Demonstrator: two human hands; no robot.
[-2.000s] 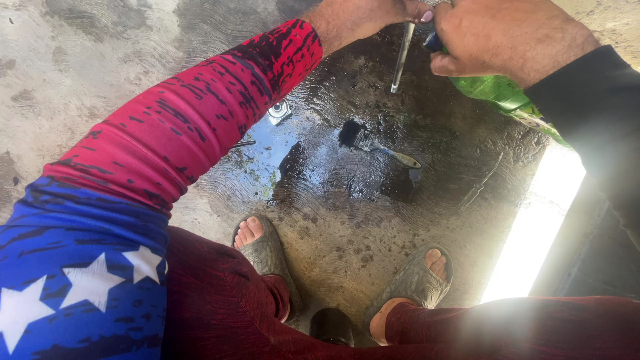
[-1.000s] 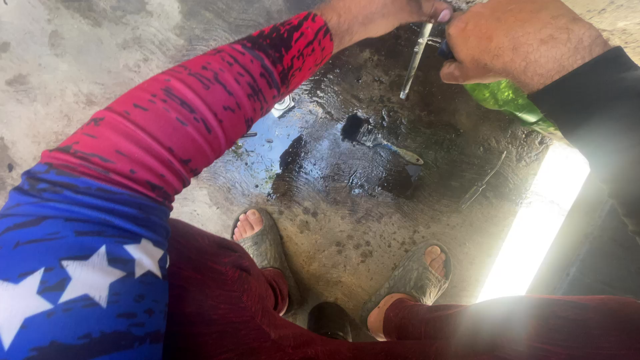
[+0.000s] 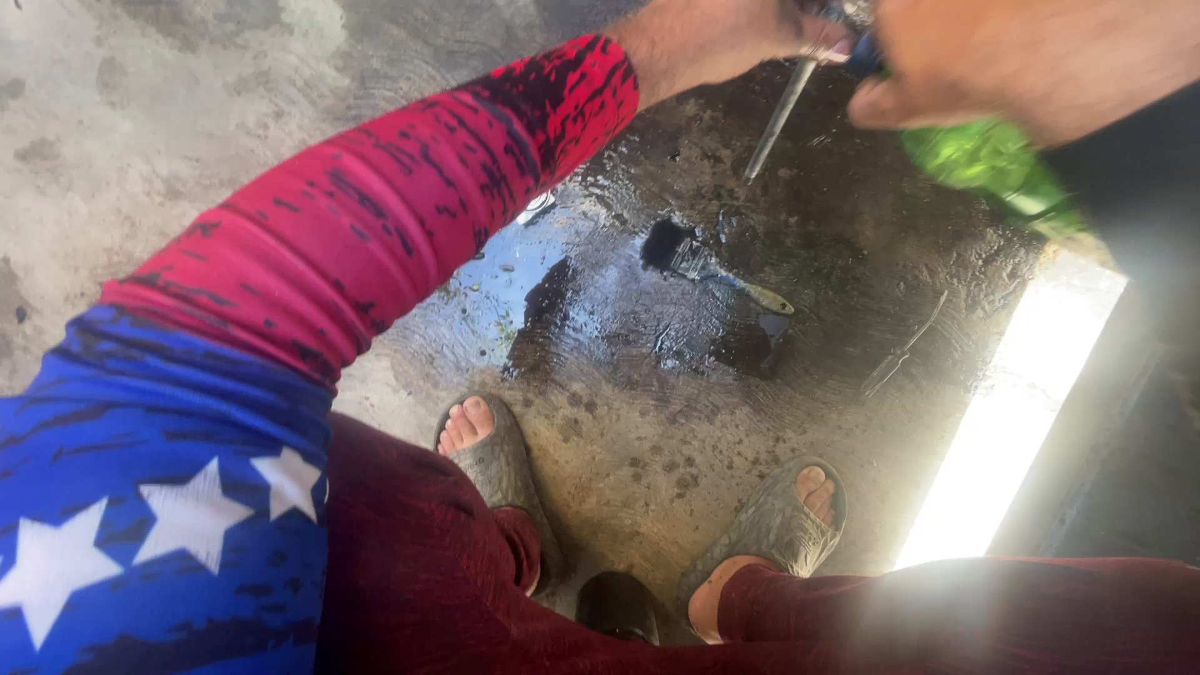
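At the top edge, my left hand point(image 3: 811, 33) has its fingers closed on a thin metal rod point(image 3: 780, 122), which hangs down at a slant; its upper end is hidden. My right hand point(image 3: 1003, 61) is close beside it, blurred, seen from the back with the thumb towards the rod. A green translucent plastic bottle point(image 3: 998, 169) shows under this hand, which appears closed around it; a small blue part shows by the thumb. Below the hands, a paintbrush point(image 3: 717, 267) with dark, wet bristles and a worn handle lies on the wet concrete floor.
A dark, shiny puddle point(image 3: 609, 309) spreads around the brush. A thin tool point(image 3: 905, 345) lies to the right. A small pale metal part point(image 3: 535, 207) shows beside my left sleeve. My sandalled feet stand below, with a dark round object point(image 3: 617, 605) between them.
Both hands stay near the top edge, the left on the rod. The lower end of the rod now leans further to the left than one second ago.
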